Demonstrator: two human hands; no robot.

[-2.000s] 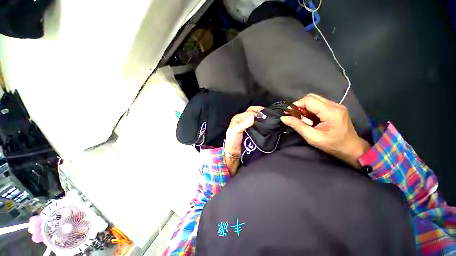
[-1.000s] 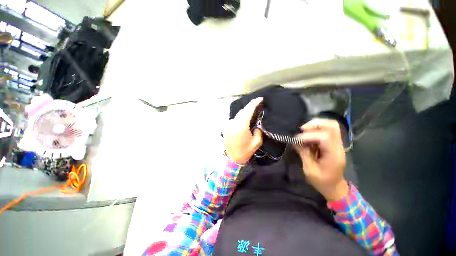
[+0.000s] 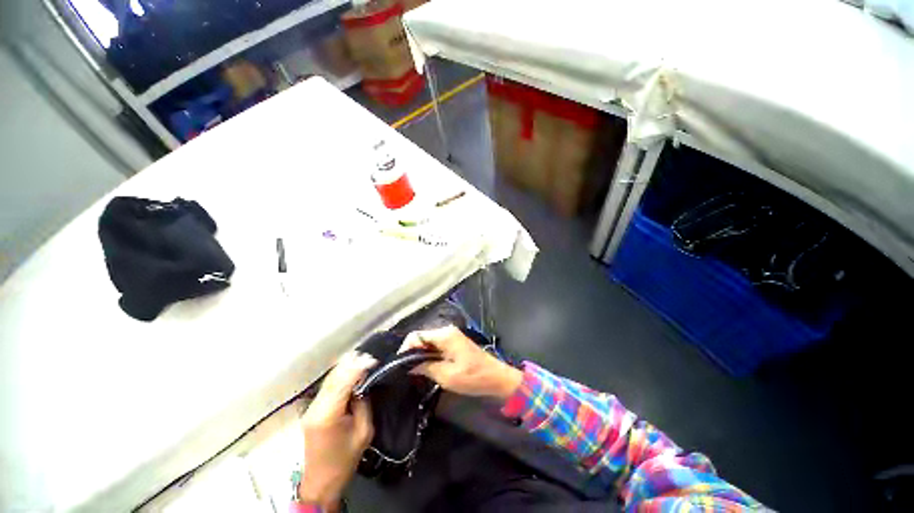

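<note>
A black fabric article (image 3: 399, 406) hangs between my hands at the near edge of the white table. A curved pale line, a zip or trim, runs along its upper edge between my hands, and a thin pale line shows lower down. My left hand (image 3: 338, 426) grips the left side of the article. My right hand (image 3: 459, 363) holds the upper right edge with bent fingers. Whether a small tool is in my right hand cannot be made out.
On the white table (image 3: 301, 130) lie another black fabric piece (image 3: 165, 255), a red-and-white bottle (image 3: 391, 182) and a small dark stick (image 3: 282, 255). A second white-covered table stands at upper right, with a blue bin (image 3: 702, 306) of black pieces and cardboard boxes (image 3: 541, 145) below.
The view has swung up and across, showing the table top, bottle, bin and boxes. The fan has left view. Both hands still hold the article, its pale-lined edge now a raised curve.
</note>
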